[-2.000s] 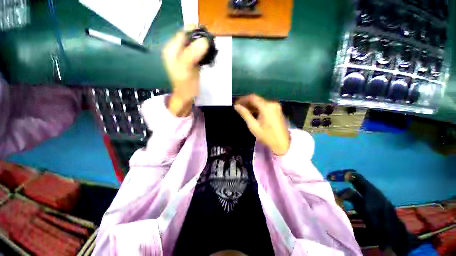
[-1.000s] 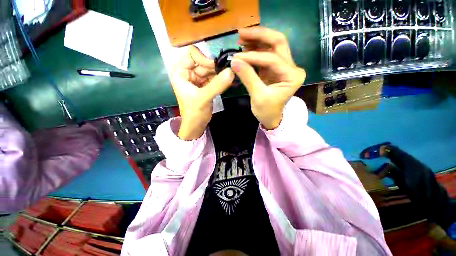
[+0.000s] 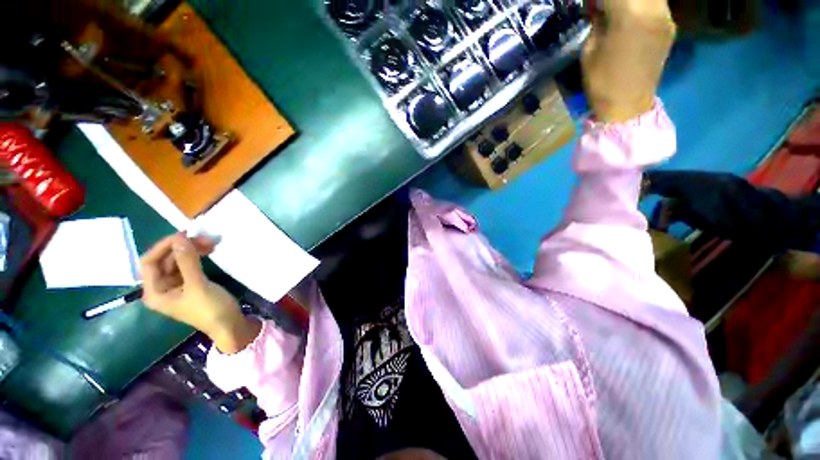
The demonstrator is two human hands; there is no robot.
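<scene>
My left hand (image 3: 184, 283) is over the bench beside the white paper strip (image 3: 256, 247), with its fingers curled. A small pale blur shows at its fingertips; I cannot tell if it is a held thing. My right hand (image 3: 629, 54) is at the right end of the clear blister tray (image 3: 409, 99), back towards me. Its fingers are hidden or cut off by the top edge. Round black units (image 3: 467, 83) sit in the tray's pockets. The fixture's orange base (image 3: 247, 121) bears a dark, silvery nest (image 3: 193, 139). The red ribbed handle (image 3: 36, 171) is at the left.
A white paper sheet (image 3: 90, 253) and a pen (image 3: 112, 304) lie left of my left hand. A tan box with dark round pieces (image 3: 508, 144) is below the blister tray. A dark gridded tray (image 3: 193, 364) is under the bench edge. Another person's dark sleeve (image 3: 746, 207) is at the right.
The view has turned towards the right. My hands, together on a round black unit before, are now wide apart. My right hand has moved to the blister tray. The unit no longer shows between them.
</scene>
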